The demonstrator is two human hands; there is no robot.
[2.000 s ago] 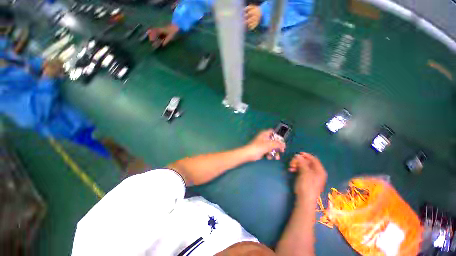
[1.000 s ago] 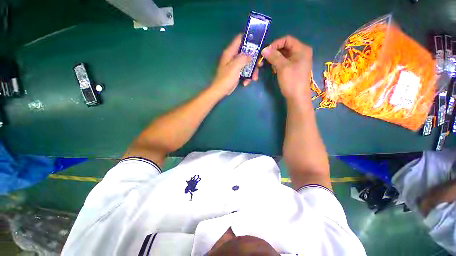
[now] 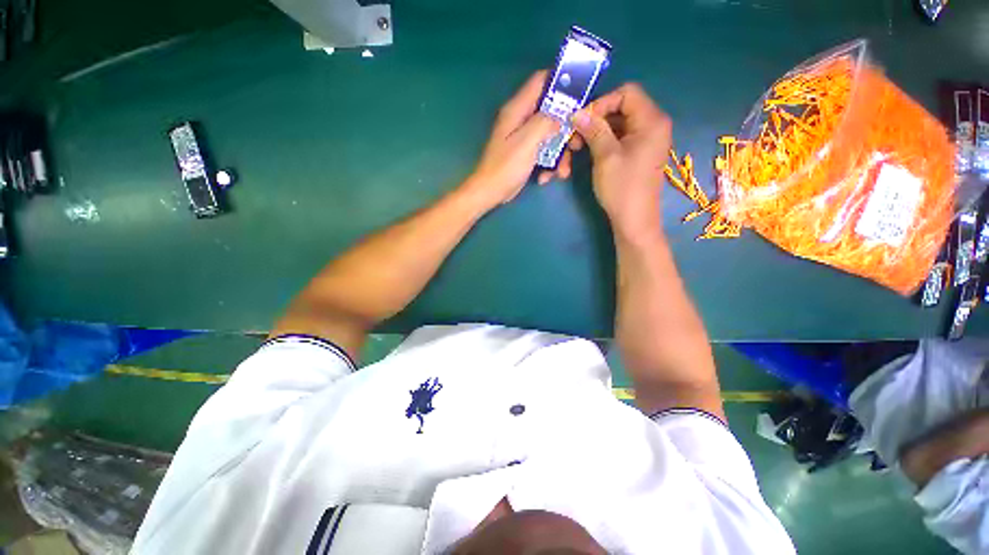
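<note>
My left hand (image 3: 518, 143) is closed around the lower part of a black and silver bar phone (image 3: 577, 74), held upright-on with screen and keypad facing up. My right hand (image 3: 631, 141) has thumb and forefinger at the phone's right side edge, by the keypad. Any small orange piece between those fingertips is hidden. A clear bag of orange parts (image 3: 808, 206) lies to the right of my right hand, its open end facing left, with loose orange pieces (image 3: 690, 184) spilling out. A white label (image 3: 891, 204) is on the bag.
A lone phone (image 3: 193, 169) lies on the green bench (image 3: 358, 206) at left, beside a small round whitish item (image 3: 226, 177). Grouped phones (image 3: 965, 233) lie right of the bag. A metal bracket (image 3: 349, 24) stands at the top. A person's arm (image 3: 954, 439) shows at lower right.
Since one second ago, the held phone and my left hand have shifted slightly right in view. The right fingertips are now against the phone's side; the orange piece seen there earlier is hidden.
</note>
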